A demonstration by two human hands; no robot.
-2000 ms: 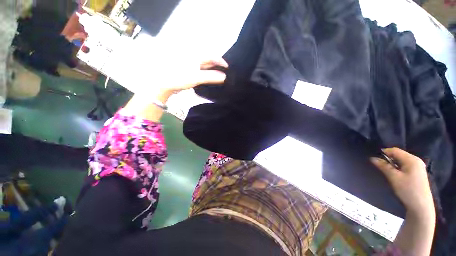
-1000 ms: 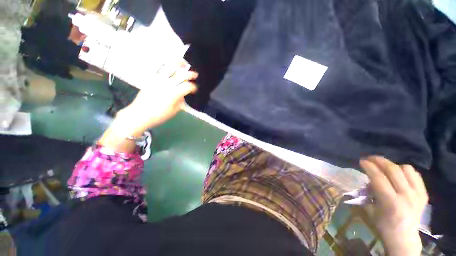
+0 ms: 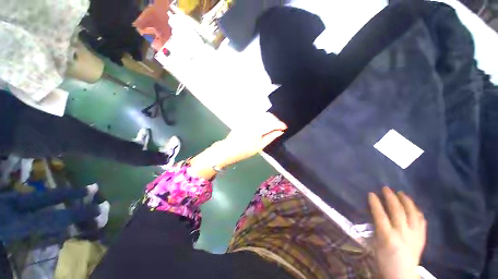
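Note:
A large black garment (image 3: pixel 349 163) lies over the white table, its smooth dark grey side facing up. A white rectangular label (image 3: pixel 399 148) lies on it. A darker black part (image 3: pixel 295 41) extends towards the back. My left hand (image 3: pixel 259 135) is at the garment's left edge, with thumb and fingers pinched on the cloth; glare blurs it. My right hand (image 3: pixel 397 234) lies palm down on the near edge of the garment, fingers spread. A shiny pale spot shows beside its thumb; I cannot tell what it is. No snips are visible.
The white table (image 3: pixel 210 82) has a dark flat object (image 3: pixel 245 22) and small items at its far left. A person's trousered leg (image 3: pixel 82 131) and white shoes (image 3: pixel 172 148) are at left on the green floor (image 3: pixel 117 114). A black stand foot (image 3: pixel 159 106) is near the table.
The black pieces once bunched between my hands now lie further back, and the grey side is spread flat. My right hand has moved left onto the cloth. The view has shifted left.

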